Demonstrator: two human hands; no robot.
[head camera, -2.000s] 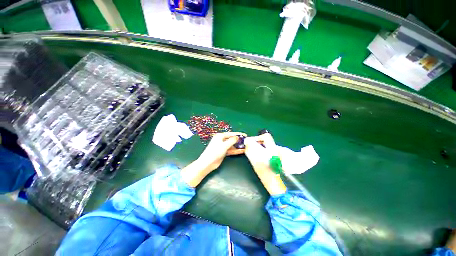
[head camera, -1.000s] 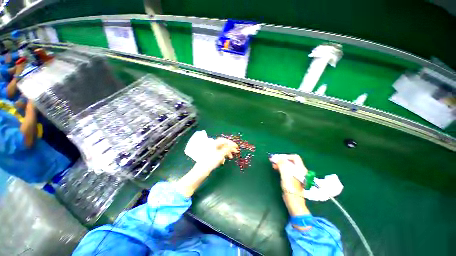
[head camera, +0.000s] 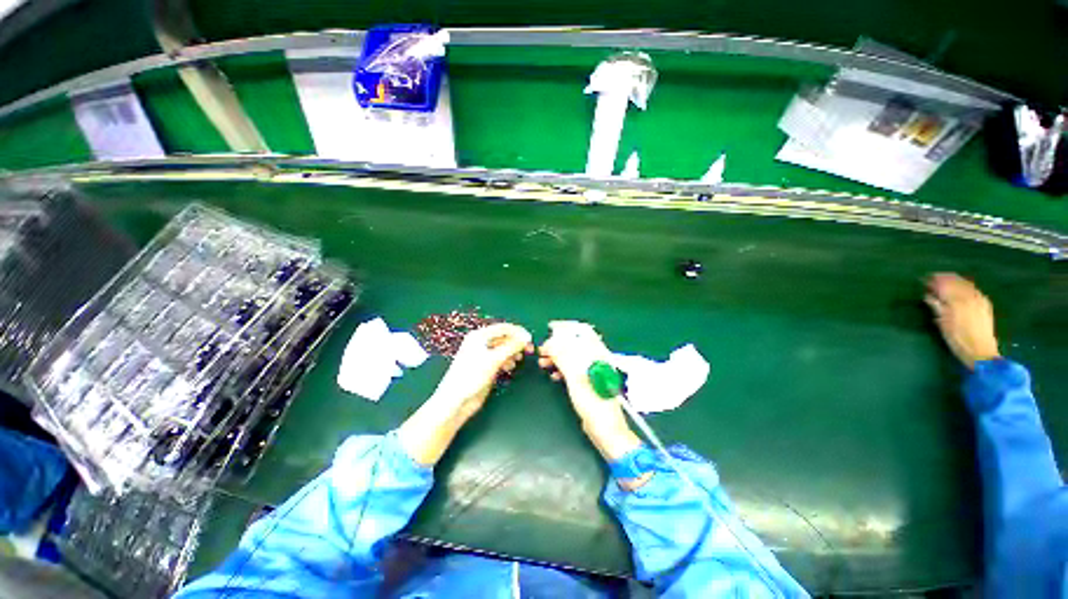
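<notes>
My left hand (head camera: 484, 358) is beside the pile of tiny red-brown components (head camera: 451, 329), its thumb and fingers pinched together; anything between them is too small to tell. My right hand (head camera: 574, 358) is just right of it, fingers curled around the dispensing syringe, whose barrel is mostly hidden. The syringe's green adapter (head camera: 606, 379) shows behind the hand, and the pale air hose (head camera: 668, 447) runs from it over my right forearm. The fingertips of the two hands are close, with a small gap. One black unit (head camera: 691, 270) lies on the belt further back.
Stacked clear trays (head camera: 187, 351) stand at left. White wipes lie left of the pile (head camera: 372, 358) and beside my right hand (head camera: 665, 379). Another person's hand (head camera: 963, 318) reaches over the belt at right. A blue box (head camera: 401, 70) and papers (head camera: 884, 126) are at the back.
My left hand has moved from the pile toward my right hand, and the two are close together. The view has swung right. Another person's arm has come in at right.
</notes>
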